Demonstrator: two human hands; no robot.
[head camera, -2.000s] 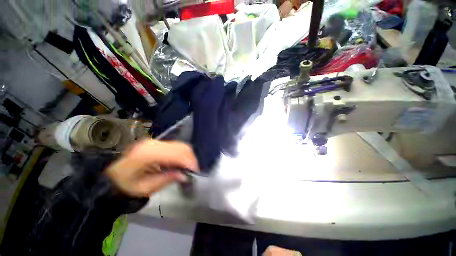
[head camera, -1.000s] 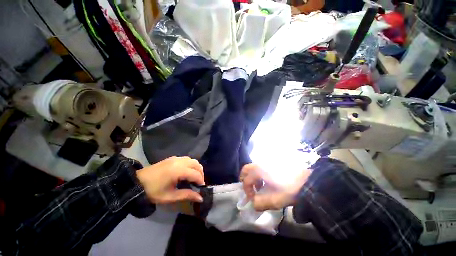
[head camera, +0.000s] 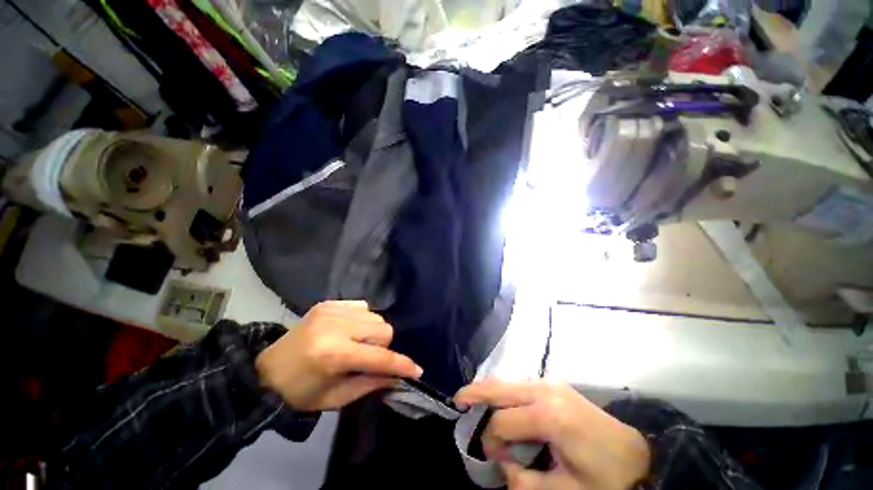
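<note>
A navy and grey garment (head camera: 431, 201) lies spread left of the needle, with a thin pale trim line on its grey panel. My left hand (head camera: 330, 359) pinches a narrow dark strip (head camera: 426, 390) at the garment's near edge. My right hand (head camera: 555, 431) pinches the same edge close by, with a pale strip (head camera: 471, 442) looped below its fingers. Pale fabric shows just under the dark strip. The fingertips of both hands nearly meet. The presser foot area (head camera: 613, 225) is partly lost in lamp glare.
The cream sewing machine head (head camera: 766, 182) stands at the right, with snips (head camera: 704, 99) on top. A white strip (head camera: 756, 278) lies on its bed. A second machine (head camera: 144, 187) is at the left. White fabric and plastic bags are piled behind.
The hands have moved closer together and slightly lower, and the pale fabric is now mostly folded from view. The dark strip shows between the fingertips. The camera view has shifted.
</note>
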